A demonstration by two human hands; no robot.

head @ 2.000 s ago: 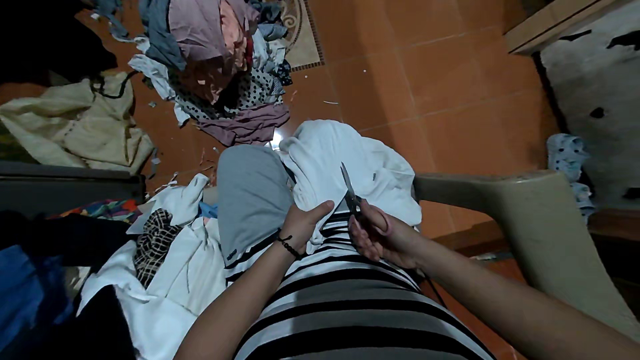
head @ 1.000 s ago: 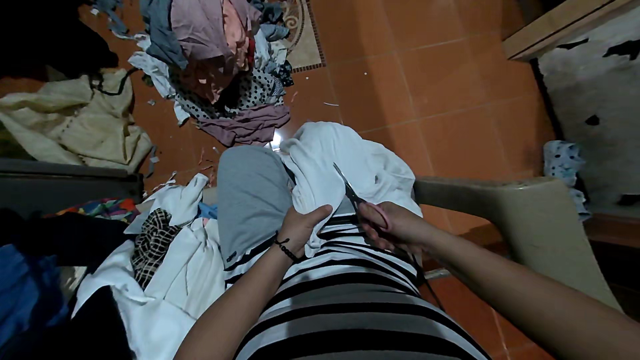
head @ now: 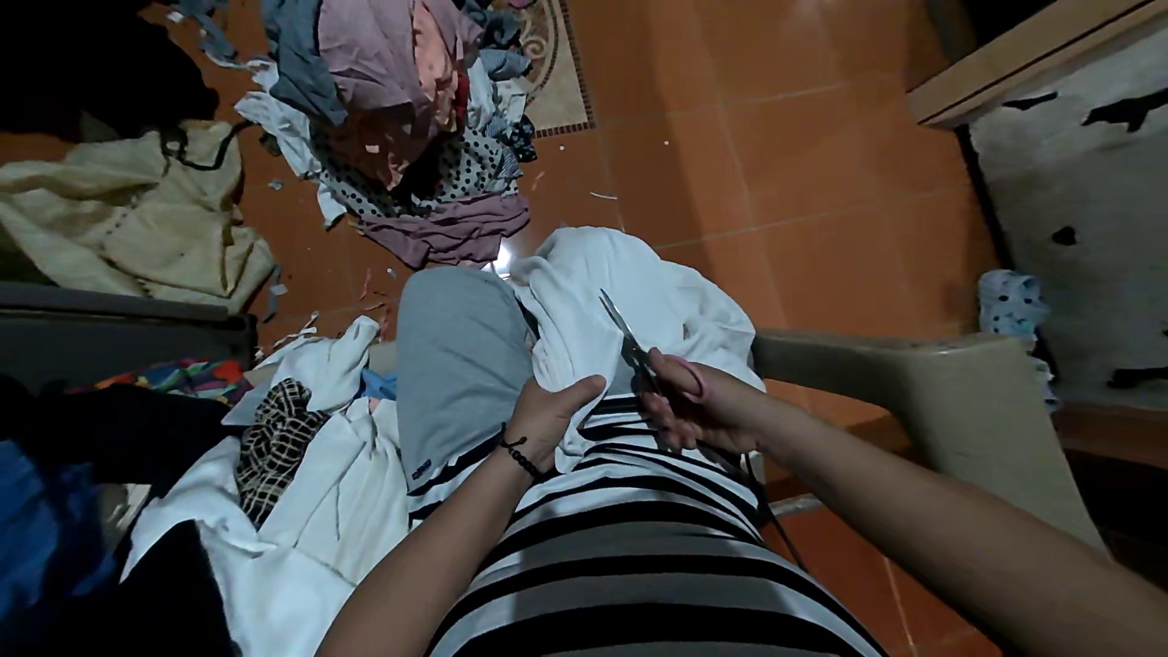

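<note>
White cloth [head: 630, 283] lies spread over my lap, mostly on the right knee. My left hand [head: 550, 415] grips the near left edge of this cloth, its thumb on top and its fingers hidden beneath. Scissors [head: 622, 324] are in my right hand [head: 689, 401], a finger loop showing by the thumb and the blades pointing up and left above the cloth. The blades look nearly closed. Whether they touch the cloth I cannot tell.
A heap of mixed cloths [head: 447, 228] lies ahead on the tiled floor, with small scraps around it. White cloths [head: 338, 493] are piled at my left, near a cream sack [head: 137, 219]. A plastic chair's armrest [head: 912, 374] stands at my right.
The scissors have shifted slightly in my right hand, their blades looking closer together than one second ago. My left hand stays on the white cloth.
</note>
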